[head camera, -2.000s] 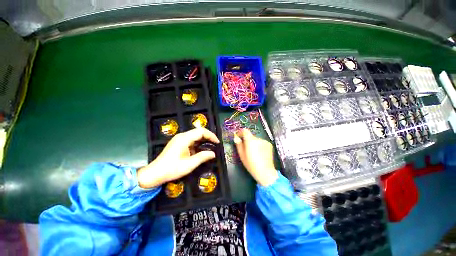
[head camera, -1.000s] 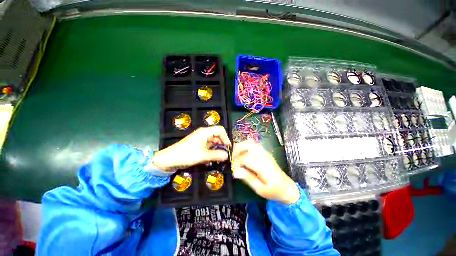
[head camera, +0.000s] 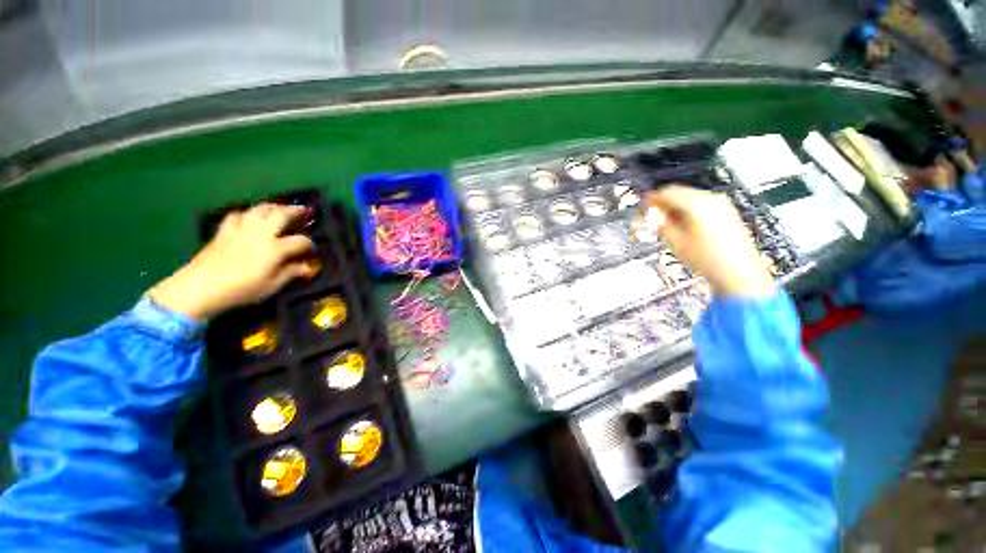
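Note:
The black compartment tray (head camera: 308, 400) lies at the left, with several round housings shining gold inside, one of them (head camera: 361, 444) at the near right corner. My left hand (head camera: 254, 254) is over the tray's far end, fingers curled down at the top pockets; what they touch is hidden. My right hand (head camera: 697, 232) is over the clear blister trays (head camera: 605, 313), its fingertips at a silver disc (head camera: 649, 224). Blur hides whether it grips the disc. The blue parts bin (head camera: 368, 238) holds tangled pink and red wires (head camera: 413, 232).
Loose lead wires (head camera: 422, 319) lie on the green mat below the bin, with a thin pale stick (head camera: 479, 294) to their right. A black pocket tray (head camera: 654, 427) is at the lower right. White trays (head camera: 762, 162) stand far right, near another person's blue sleeve (head camera: 930, 254).
The view has swung right. My hands have parted: the left moved to the tray's far end, the right to the clear trays. The pockets they covered are uncovered and show gold housings.

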